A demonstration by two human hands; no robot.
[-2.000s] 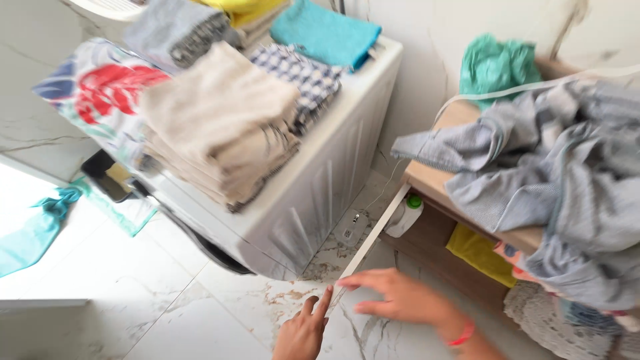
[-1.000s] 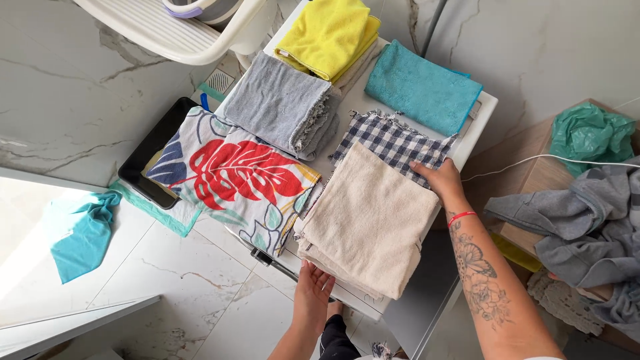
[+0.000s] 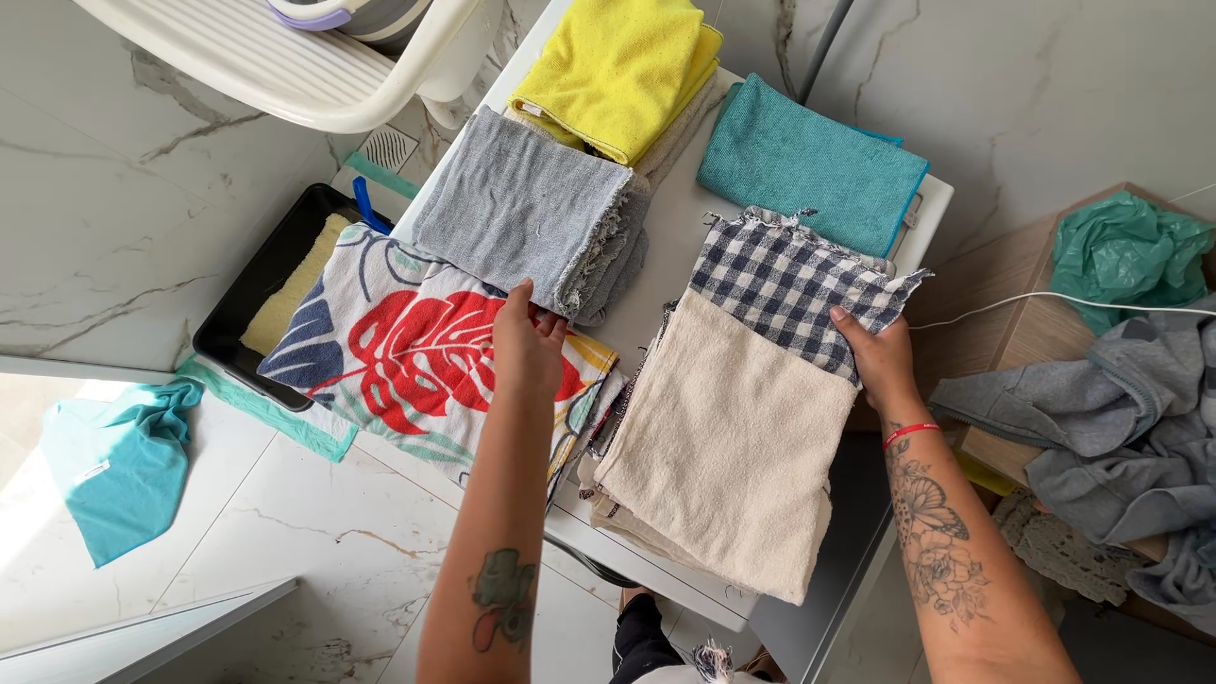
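Observation:
My right hand (image 3: 879, 356) has its thumb on top of the navy-and-white checked cloth (image 3: 784, 285), its fingers at the stack's right edge. My left hand (image 3: 532, 344) lies over the printed towel with a red leaf (image 3: 423, 347), fingertips at the lower edge of the folded gray cloths (image 3: 532, 214); whether they grip is unclear. A folded cream cloth stack (image 3: 736, 437) lies in front of the checked cloth. Behind are folded yellow cloths (image 3: 617, 71) and a folded teal cloth (image 3: 812, 161). All rest on a white appliance top (image 3: 655, 247).
A black tray (image 3: 223, 309) with a yellow cloth stands left of the appliance. A teal cloth (image 3: 133, 465) lies on the marble-patterned floor. A white ribbed plastic tub (image 3: 275, 57) is at upper left. Gray clothes (image 3: 1111, 408), a green plastic bag (image 3: 1130, 252) and a white cord (image 3: 1054, 296) are at right.
My left hand has moved from the front edge of the cream stack to the gray cloths. My right hand stays at the checked cloth. The view has swung over the appliance since two seconds ago.

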